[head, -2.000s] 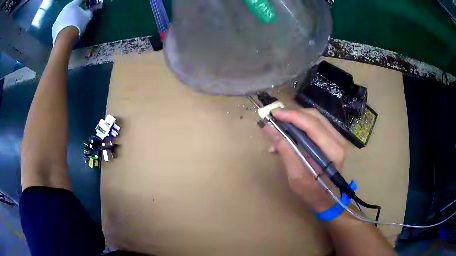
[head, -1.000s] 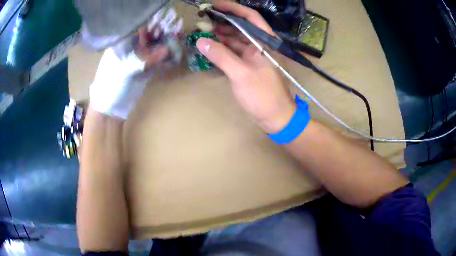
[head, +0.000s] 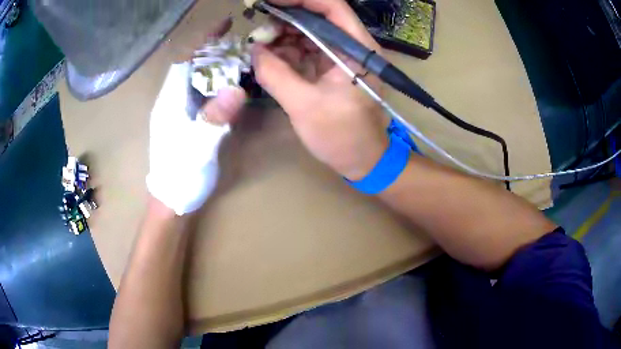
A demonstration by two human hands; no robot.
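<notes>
My left hand [head: 187, 143], in a white glove with bare fingertips, holds a white plastic housing [head: 216, 76] with brass-coloured parts at the upper middle. My right hand [head: 323, 102], with a blue wrist band [head: 385, 163], holds the black soldering iron [head: 340, 46], its thin silvery tube running alongside. The fingers of my right hand also meet the housing's right side. A dark part shows between the hands, blurred. The green circuit board is not clearly visible. The iron's tip cannot be made out near the top edge.
The grey fume hood [head: 112, 41] is at the upper left. The black iron stand [head: 374, 15] with a yellow tip cleaner [head: 413, 26] is at the top right. A small cluster of assemblies [head: 76, 194] lies at the left on the green bench [head: 41, 252], beside the tan cardboard [head: 286, 252].
My left hand has come from the far upper left bench to the middle and now holds the white housing. A green board seen at my right fingers a second ago no longer shows clearly.
</notes>
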